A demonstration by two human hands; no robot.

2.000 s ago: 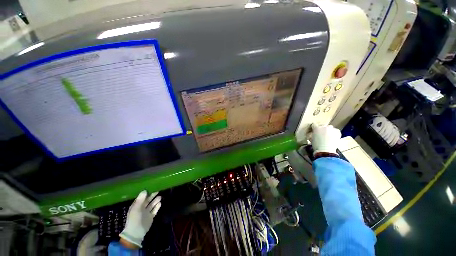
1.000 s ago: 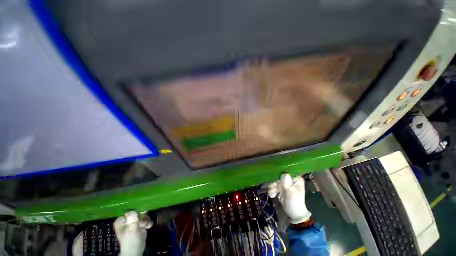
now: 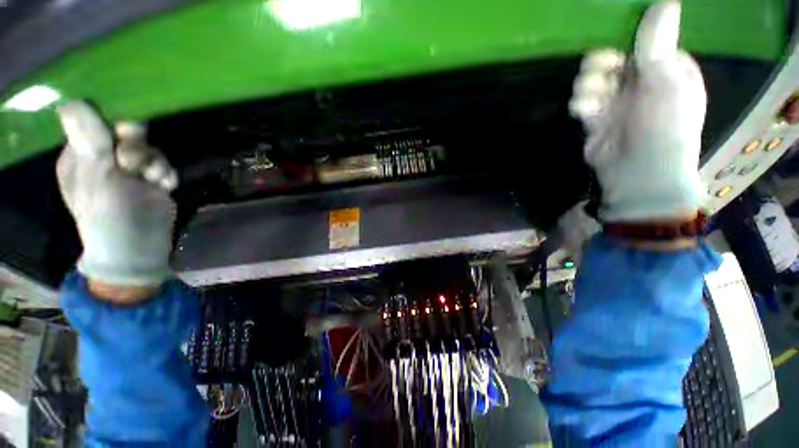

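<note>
The safety cover (image 3: 394,44) is raised, and its green lower edge spans the top of the view. My left hand (image 3: 118,192), in a white glove, holds the edge at the left with the thumb on its front. My right hand (image 3: 648,122), also in a white glove, holds the edge at the right, thumb up on the green front; its fingers curl at the underside. The machine opening shows below the cover, with the silver-grey feeder-bank cover plate (image 3: 420,215) and its orange-white label.
Tape feeders (image 3: 429,324) with small lit lights stand below the plate, with white strips hanging down. More feeders (image 3: 219,346) are at the left. Round operation buttons (image 3: 750,146) are on the white right panel, and a keyboard (image 3: 714,394) is at the lower right.
The cover has swung up, both screens have left the view, and the opening and plate now show. Both hands have risen with the edge; my right hand earlier moved from the button panel to the edge.
</note>
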